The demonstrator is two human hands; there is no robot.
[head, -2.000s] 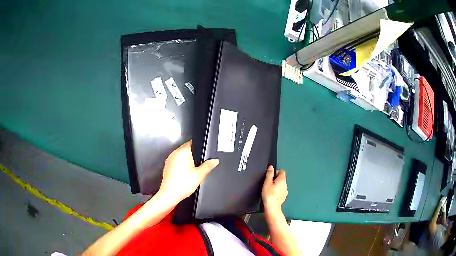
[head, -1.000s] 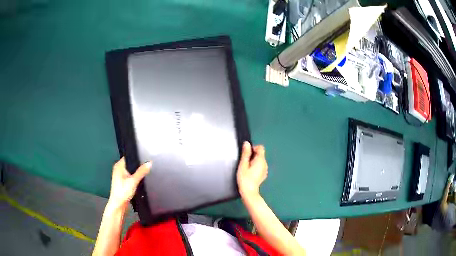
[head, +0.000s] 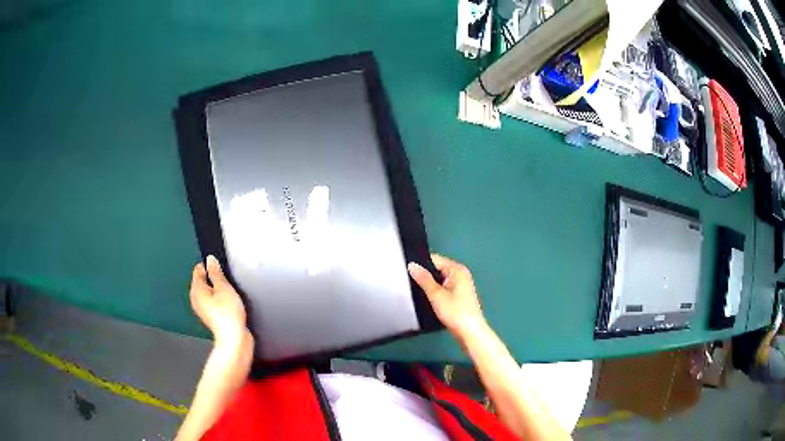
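Note:
A grey-silver laptop (head: 344,155) with centred brand lettering lies lid up on a black foam pad (head: 191,164), slightly turned, in front of me at the bench's edge. Glare shows on its lid. My left hand (head: 220,303) grips the pad's lower left edge, thumb on top. My right hand (head: 451,295) grips the lower right edge, thumb on the pad beside the laptop. The fingers under the pad are hidden. I cannot tell if the pad is raised off the bench.
Another laptop (head: 658,263), underside up, lies on the green mat (head: 508,224) at the right, beside a small device on a black pad (head: 730,277). A parts organizer (head: 602,129), a post (head: 538,52) and a red-orange vented box (head: 726,136) stand at upper right. A white stool (head: 559,388) is below.
Two seconds ago a black slab with white labels was tilted over the film-covered laptop; now a silver lid faces up. Since one second ago, pad and laptop have turned slightly, both hands still gripping.

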